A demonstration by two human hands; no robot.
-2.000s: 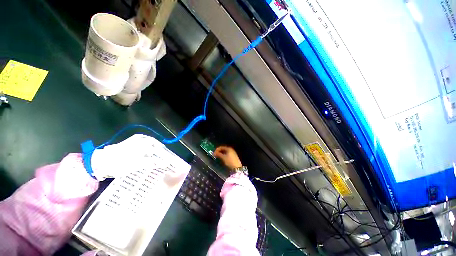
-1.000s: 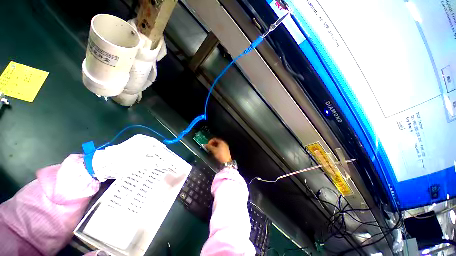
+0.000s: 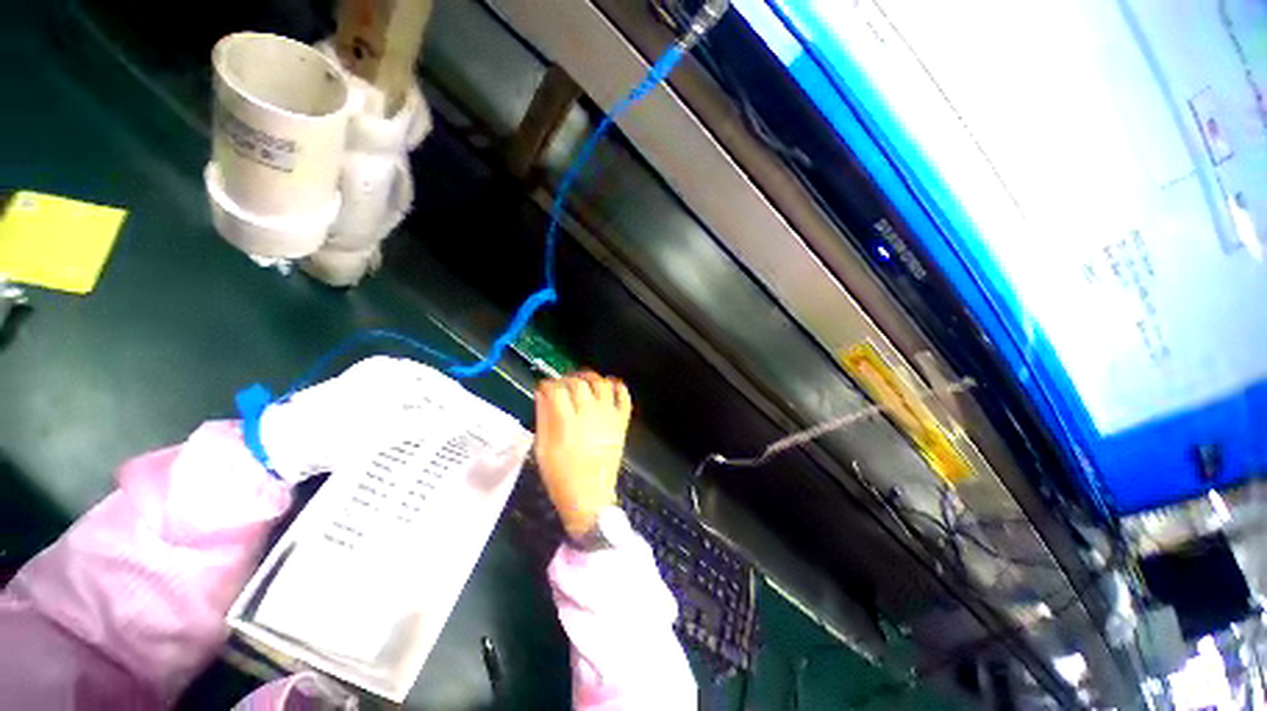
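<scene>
My left hand (image 3: 341, 417), in a white glove with a blue wrist strap, holds the barcode label sheet (image 3: 403, 507) at its upper left edge. Rows of small black print show on the sheet, which lies over a shallow white box (image 3: 317, 667). My right hand (image 3: 584, 452), bare with a wristwatch, is between the sheet's right corner and the dark strip. Its fingers are bent and its fingertips are partly hidden, so I cannot tell if it holds a label. A small green circuit board (image 3: 543, 347) lies on the strip just beyond my right hand's knuckles.
A black keyboard (image 3: 695, 576) lies partly under my right forearm. White cups (image 3: 278, 146) are fixed to a post. A blue cord (image 3: 563, 208) runs from the wrist strap towards the monitor (image 3: 1056, 208). A yellow note (image 3: 59, 243) lies at far left. Black cables (image 3: 945, 528) hang at right.
My right hand has moved away from the circuit board, back towards the label sheet and the keyboard. The view has shifted slightly. My left hand still holds the sheet.
</scene>
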